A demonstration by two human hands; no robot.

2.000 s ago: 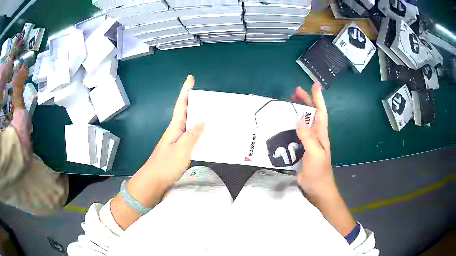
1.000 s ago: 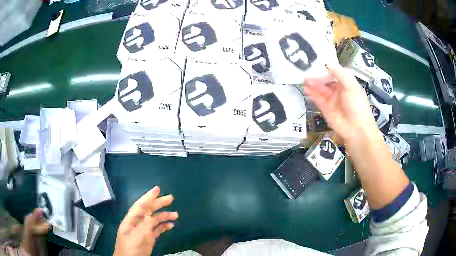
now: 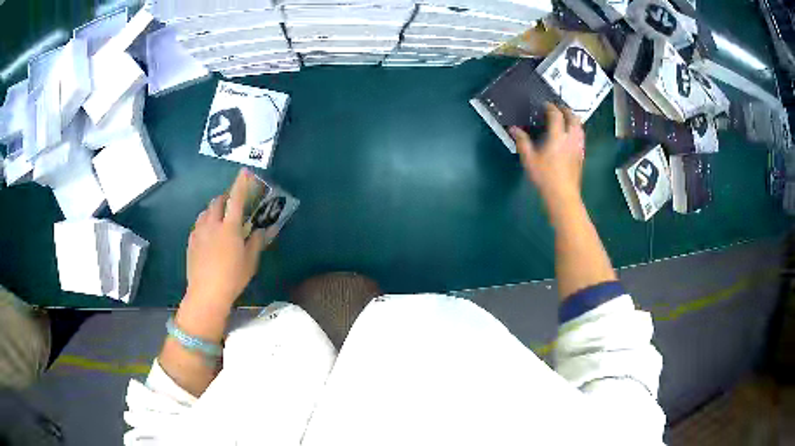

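My left hand [image 3: 218, 248] is at the left of the bench, its fingers on a printed box [image 3: 277, 212] with a dark rounded picture; the hand hides part of it. A second printed box [image 3: 244, 125] lies flat just beyond. My right hand [image 3: 556, 161] is over the near edge of a dark-faced sleeve [image 3: 514, 100], fingers apart, fingertips at its surface. A white printed sleeve [image 3: 577, 74] lies against the dark one, beyond my right fingers.
Plain white boxes [image 3: 126, 165] are heaped at the left, with a leaning row [image 3: 83, 257] nearer me. Large stacks [image 3: 340, 39] stand at the back. Printed sleeves [image 3: 676, 78] are heaped at the right; a printed one [image 3: 645, 179] lies nearer. The green bench [image 3: 392, 174] ends before my lap.
The view has tilted down. My right hand has moved from the top of the stacks to the dark sleeve. My left hand is now at a printed box; two printed boxes show at the left of the bench.
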